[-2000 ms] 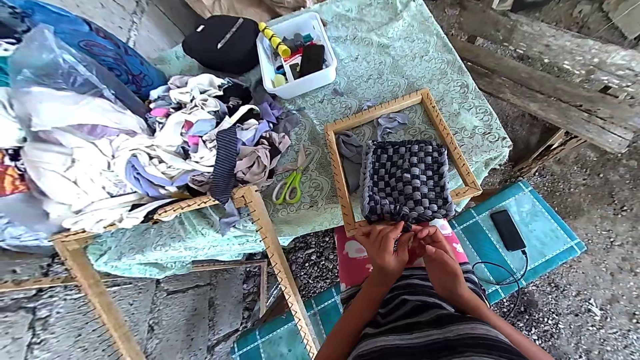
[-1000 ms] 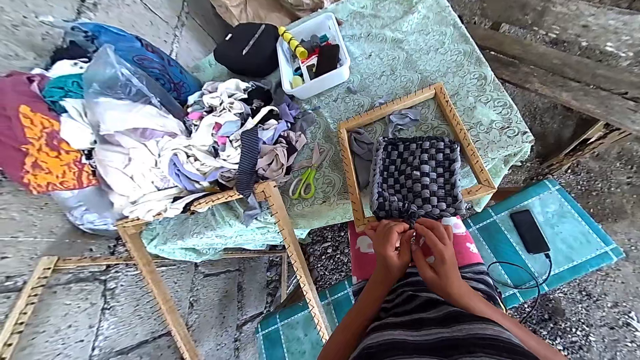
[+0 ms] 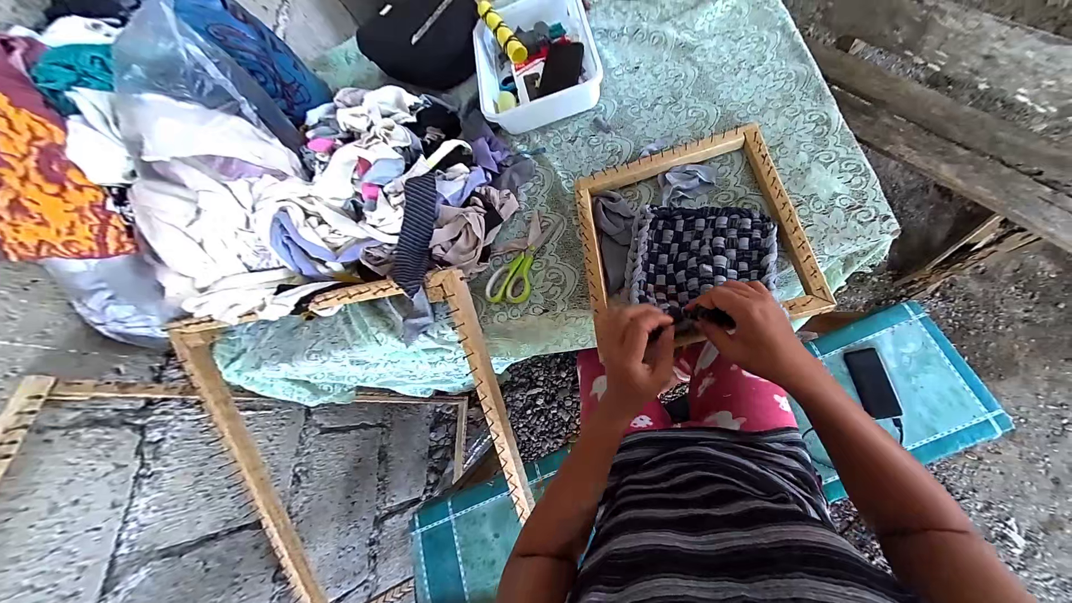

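Observation:
A woven mat of dark blue, black and grey fabric loops [image 3: 708, 251] lies within a wooden frame studded with nails [image 3: 787, 213] on the table. My left hand [image 3: 635, 347] pinches the dark fabric at the mat's near edge, its fingers slightly blurred. My right hand [image 3: 745, 327] grips a dark fabric loop at the same edge, close beside the left. Grey cloth strips [image 3: 615, 234] lie inside the frame left of the mat and above it. Green-handled scissors [image 3: 515, 272] lie left of the frame. The fingertips partly hide the mat's near edge.
A large heap of fabric scraps [image 3: 368, 201] covers the table's left side. A white plastic bin of small items [image 3: 553, 109] and a black pouch [image 3: 419, 42] stand behind. A larger nailed frame [image 3: 486, 377] leans at the table's front. A phone [image 3: 872, 383] with a cable rests on the teal bench [image 3: 938, 368].
The hands stay at the mat's near edge and have drawn slightly apart. A dark loop now shows in the right fingers. The mat and its frame have not plainly moved on the table.

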